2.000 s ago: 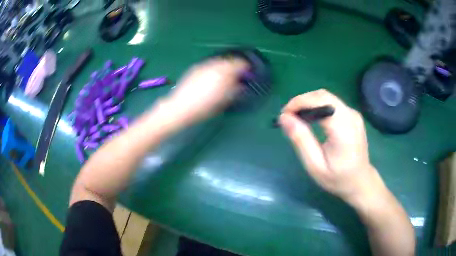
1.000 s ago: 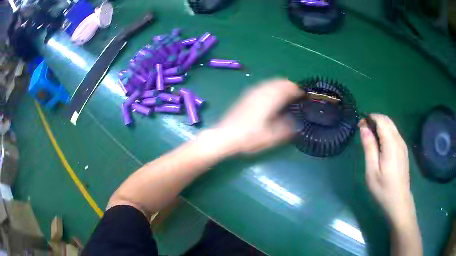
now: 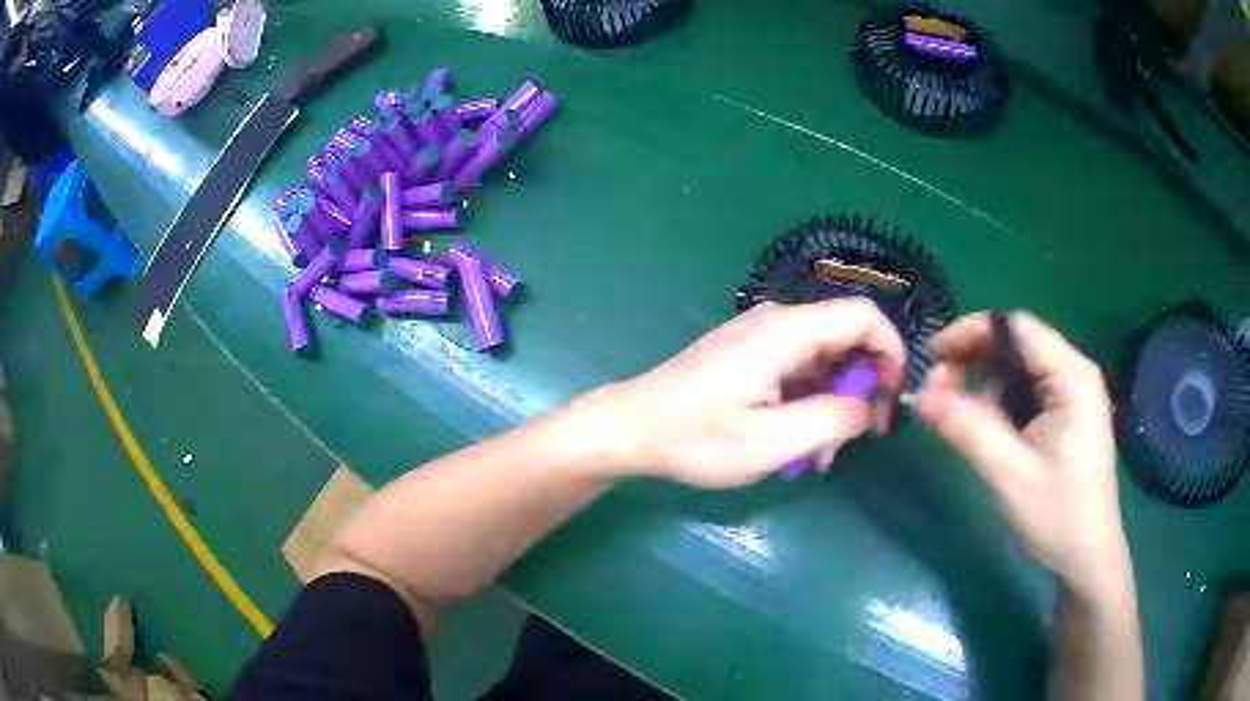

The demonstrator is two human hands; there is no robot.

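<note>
A round black ribbed housing (image 3: 809, 253) lies on the green bench, with a tan strip in its dark centre; my hands cover its near side. My left hand (image 3: 795, 390) is closed around a purple battery cell (image 3: 855, 379) above the housing's near edge. My right hand (image 3: 1021, 418) is just right of it, holding a slim black tool (image 3: 1012, 367) upright against the palm. A tiny pale bit (image 3: 909, 399) shows at its thumb and fingertip; what it belongs to is too small to tell.
A pile of purple cells (image 3: 398, 206) lies left. A long dark strip (image 3: 226, 185) is beyond it. A housing with a purple cell (image 3: 932, 75) is at the far side, another with a pale centre (image 3: 1190, 404) at right. A blue stool (image 3: 82, 233) stands on the floor at left.
The single cell lying apart from the pile is gone from the bench, and my left hand now holds a purple cell. My right hand has moved closer to my left. The view has shifted.
</note>
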